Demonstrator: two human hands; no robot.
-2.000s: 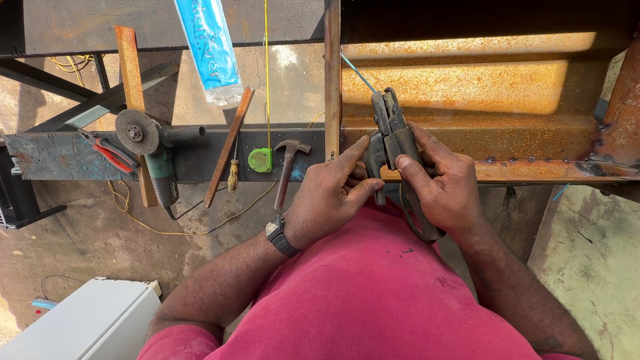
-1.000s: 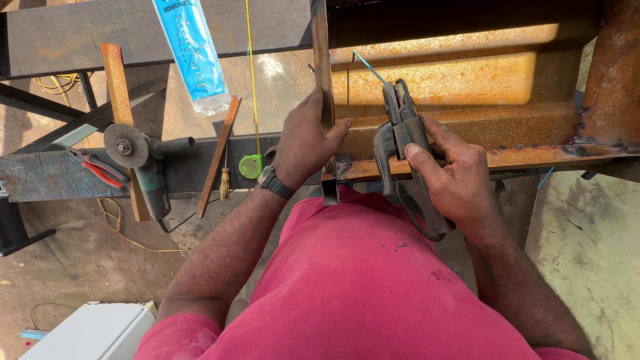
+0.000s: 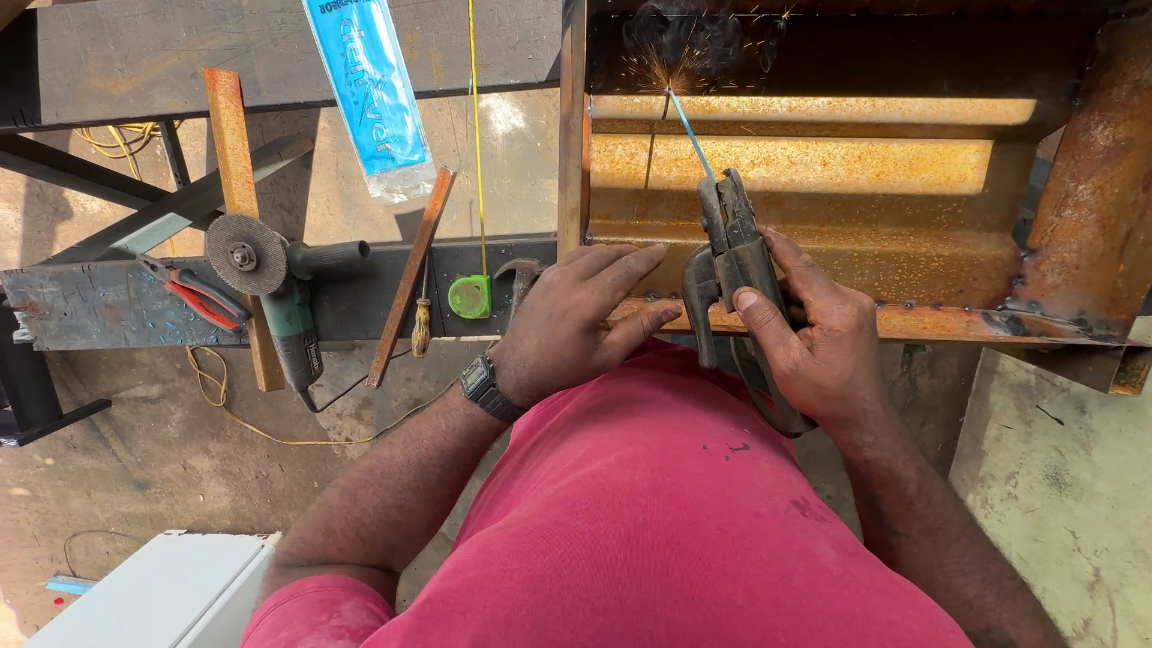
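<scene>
My right hand (image 3: 814, 328) grips a black welding electrode holder (image 3: 740, 238). A thin blue stick electrode (image 3: 691, 133) is clamped in its jaws, and orange sparks and smoke rise where its tip meets a rusty ribbed steel panel (image 3: 828, 166). My left hand (image 3: 589, 315), with a watch on the wrist, lies palm down with fingers spread at the frame's near edge, below a narrow upright steel bar (image 3: 572, 126); it holds nothing. Just behind its fingers a claw hammer (image 3: 520, 274) is partly hidden.
On the dark steel beam (image 3: 378, 270) at left lie an angle grinder (image 3: 288, 324), red-handled pliers (image 3: 202, 297), rusty flat bars (image 3: 414, 270), a screwdriver (image 3: 421, 326) and a green tape measure (image 3: 470, 297) with its yellow blade out. A blue electrode packet (image 3: 369, 99) is above. A white cabinet (image 3: 153, 594) stands lower left.
My left hand has gone from the electrode holder to the upright bar, then down to the frame's near edge. Sparks and smoke have appeared at the electrode's tip.
</scene>
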